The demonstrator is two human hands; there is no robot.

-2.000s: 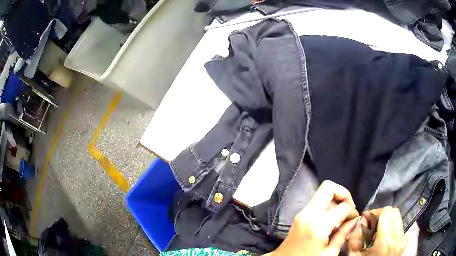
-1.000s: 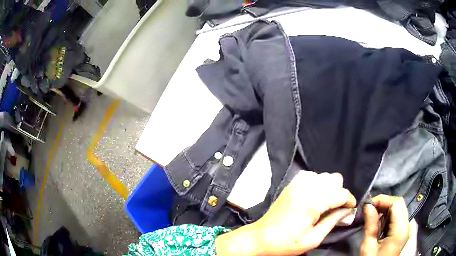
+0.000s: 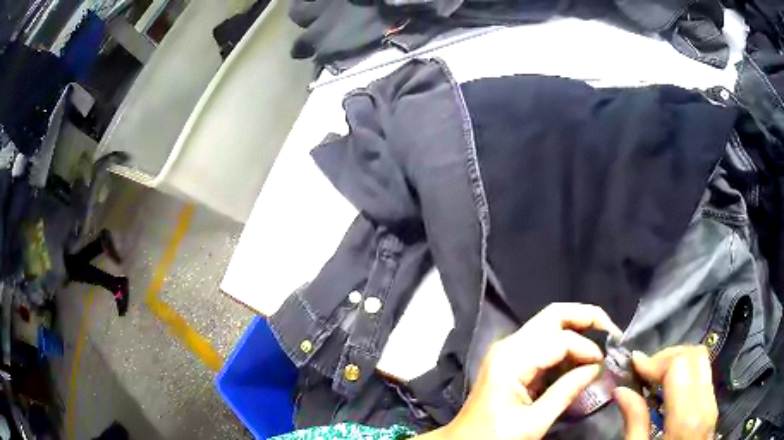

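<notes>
A dark grey denim garment [image 3: 443, 163] lies over the white table, with a smooth black fabric panel [image 3: 576, 189] and a buttoned cuff [image 3: 331, 331] at its lower left. My left hand [image 3: 542, 374] pinches the garment's edge near the bottom of the view. My right hand [image 3: 679, 391] pinches the same edge just to the right. A small dark label-like piece with faint marks shows between my hands. No tool can be made out; the fingers may hide one.
A blue bin [image 3: 258, 378] with dark cloth beside it is below the table edge. A large off-white tub [image 3: 215, 129] stands beyond. More dark garments [image 3: 533, 10] lie at the table's far and right sides. A person's dark-clad leg [image 3: 103, 268] shows at the left.
The garment has shifted left and slightly down in view. My left hand has drawn back from its farther reach, its sleeve now showing less. A small dark piece now shows between my fingers.
</notes>
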